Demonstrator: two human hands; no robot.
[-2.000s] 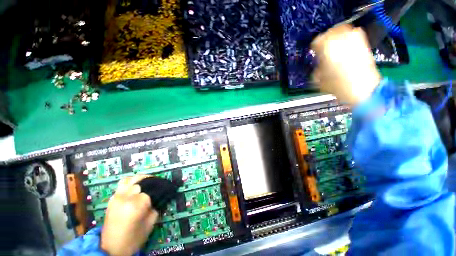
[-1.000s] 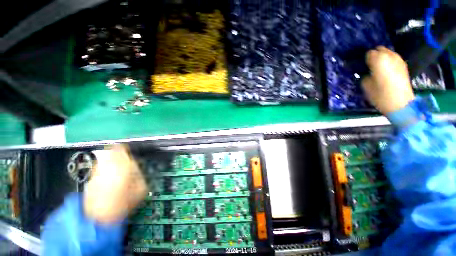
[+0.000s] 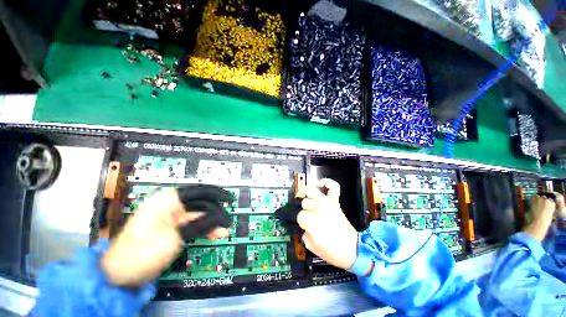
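Note:
A black pallet (image 3: 245, 286) with several small green circuit boards (image 3: 271, 255) lies in front of me on the rails, orange clamps at its sides. My left hand (image 3: 158, 229) is over the pallet's left half, black coverings on its fingers, slightly blurred. My right hand (image 3: 324, 224) is at the pallet's right edge by the orange clamp (image 3: 300, 186), fingers bent together, a black covering at the fingertips. Whether either hand holds a component cannot be told. The fingers and coverings hide some boards.
Bins of yellow parts (image 3: 239, 46), dark cylinders (image 3: 326, 74) and blue-violet cylinders (image 3: 400, 93) stand behind on the green mat (image 3: 93, 105), with loose metallic bits (image 3: 162, 79). A second pallet (image 3: 416, 201) lies right. Another person's hands (image 3: 540, 213) work at far right. A shelf overhangs.
My right hand has come from the blue-violet bin down to the near pallet's right edge. My left hand has moved over the pallet's boards. The view has shifted, showing more to the right.

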